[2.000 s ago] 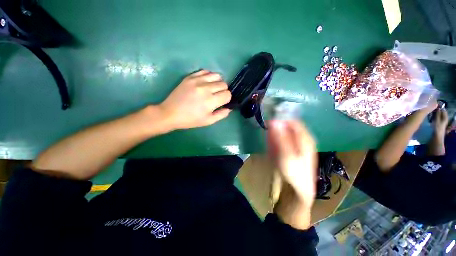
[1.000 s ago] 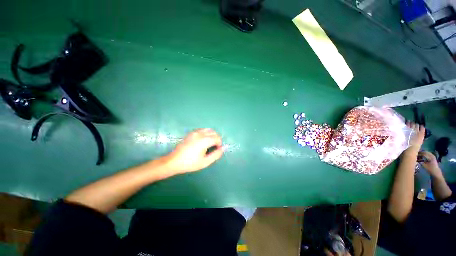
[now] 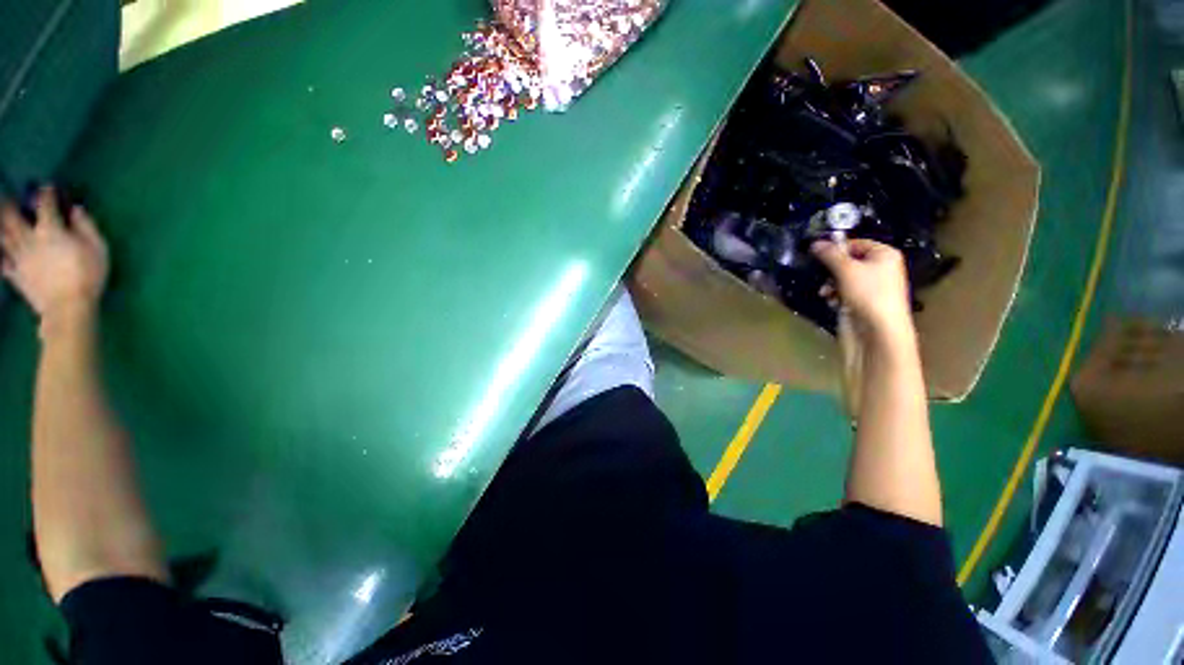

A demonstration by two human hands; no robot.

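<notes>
My right hand (image 3: 867, 279) is over the open brown carton (image 3: 980, 292), closed on the small mallet (image 3: 841, 218), whose round silver head shows at my fingertips. Glossy black parts (image 3: 896, 163) fill the carton. My left hand (image 3: 55, 260) is at the far left over the green belt, fingers spread, with a small dark thing at its fingertips; whether it grips this is unclear. Loose silver and copper caps (image 3: 468, 104) lie in a scattered pile at the top of the belt, beside the clear bag of caps (image 3: 584, 39), which is cut off by the top edge.
The green belt (image 3: 325, 299) ends in a slanting edge beside the carton. A pale yellow paper strip (image 3: 195, 16) is at the upper left. A pale-framed bin (image 3: 1091, 559) and another brown carton (image 3: 1136, 390) stand at the lower right. Yellow lines cross the green floor.
The view has swung toward the carton. My left hand has let go of the black assembly and moved out to the far left. My right hand has moved from the belt to the carton.
</notes>
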